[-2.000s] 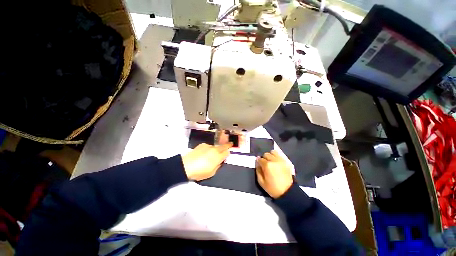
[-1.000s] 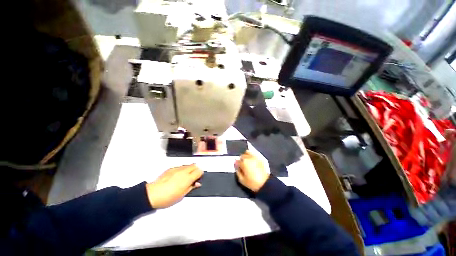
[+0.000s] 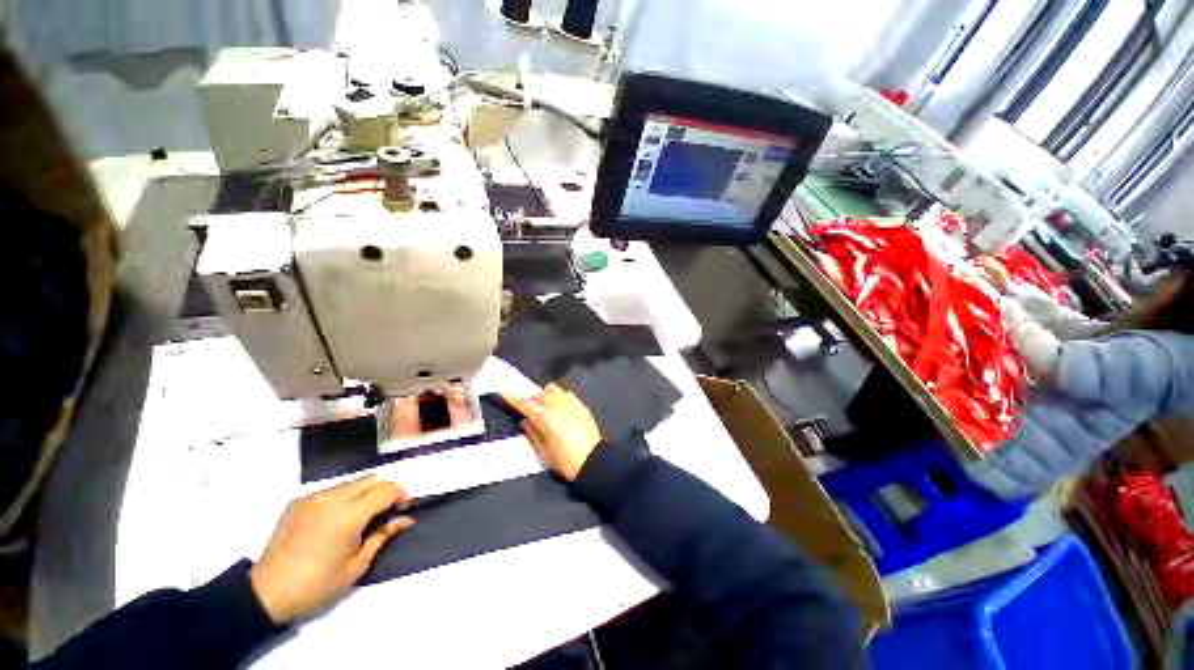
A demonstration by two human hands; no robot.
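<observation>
A black fabric strip (image 3: 485, 521) lies on the white work surface in front of the sewing machine (image 3: 399, 295). Another black strip (image 3: 338, 449) runs under the presser clamp (image 3: 468, 416), with a dark patch (image 3: 434, 411) in the clamp's opening. My left hand (image 3: 327, 543) is at the left end of the front strip, thumb and fingers closed at its upper edge. My right hand (image 3: 560, 429) is just right of the clamp, its fingertips at the right end of the rear strip. Whether those fingertips grip or only touch it is unclear.
Loose black pieces (image 3: 609, 389) lie right of the clamp. A control screen (image 3: 701, 170) stands behind them. A cardboard box (image 3: 786, 504) and blue bins (image 3: 1034, 615) are at right. A person's sleeve (image 3: 1100, 406) is by the red material (image 3: 917, 314). A dark-filled carton edges the left.
The view has turned to the right. My right hand has moved from the front strip's right end up to the strip beside the clamp. My left hand stays at the front strip's left end.
</observation>
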